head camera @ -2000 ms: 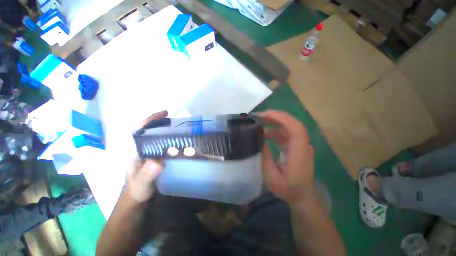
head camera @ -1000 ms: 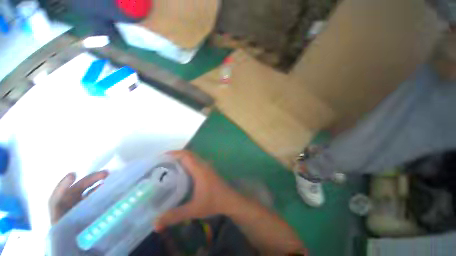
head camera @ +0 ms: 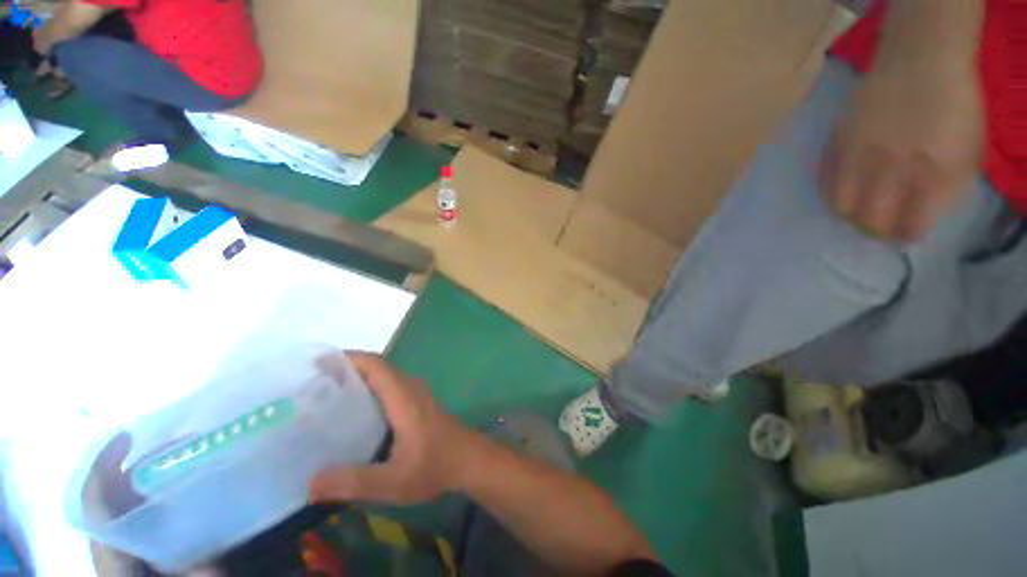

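The appliance unit [head camera: 242, 451] is at the lower left, tilted, with its frosted oval tub facing up. A pale green strip with small white squares shows through the tub. My right hand [head camera: 394, 445] grips its right end, thumb on the near side and fingers round the far side. My left hand [head camera: 115, 560] is mostly hidden by the unit's left end; a little skin shows under the near edge, and a darker finger-like shape shows through the tub wall. The underside of the unit is hidden.
A white-topped table [head camera: 327, 287] holds blue-and-white boxes [head camera: 203, 242]. A standing person in grey trousers [head camera: 766, 248] is close on the right. A bottle [head camera: 447, 200] stands on flattened cardboard [head camera: 518, 242]. A person in red [head camera: 203, 45] sits at the back left.
The view has swung right, bringing the standing person's hand and red top into view. My left hand was spread beside the unit and is now mostly behind it.
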